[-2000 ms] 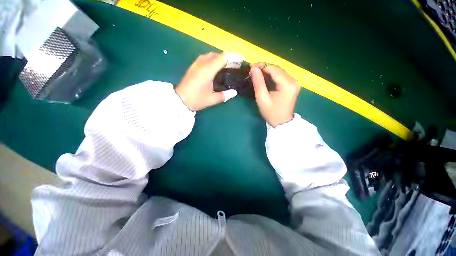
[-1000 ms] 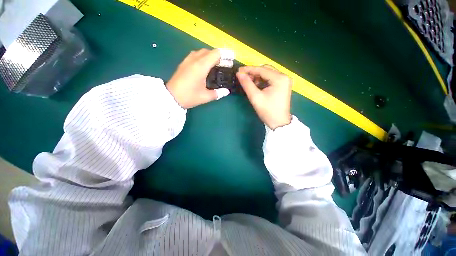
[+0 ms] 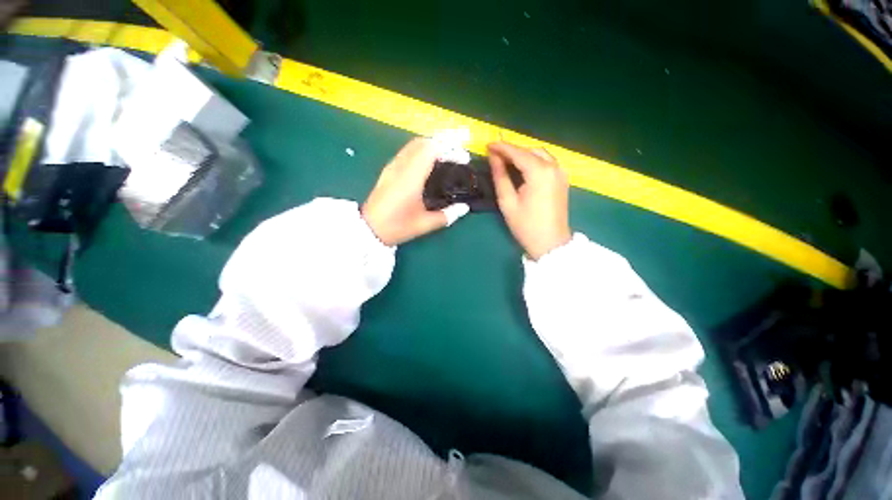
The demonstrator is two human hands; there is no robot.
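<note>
A round black part sits in a flat black block on the green mat, just short of the yellow edge. My left hand grips it from the left, with white cots on its fingertips above and below the part. My right hand is at the right end of the block, thumb and forefinger close together. Whether it holds a tool or small piece cannot be made out.
A shiny plastic bag lies left beside white paper. Black equipment with a yellow label is far left. The yellow edge crosses before me. A dark disc lies beyond it. Black equipment and wavy grey sheets are lower right.
The view has swung left, showing more of the black equipment there. My right fingers have drawn back slightly from the round part, which shows more openly.
</note>
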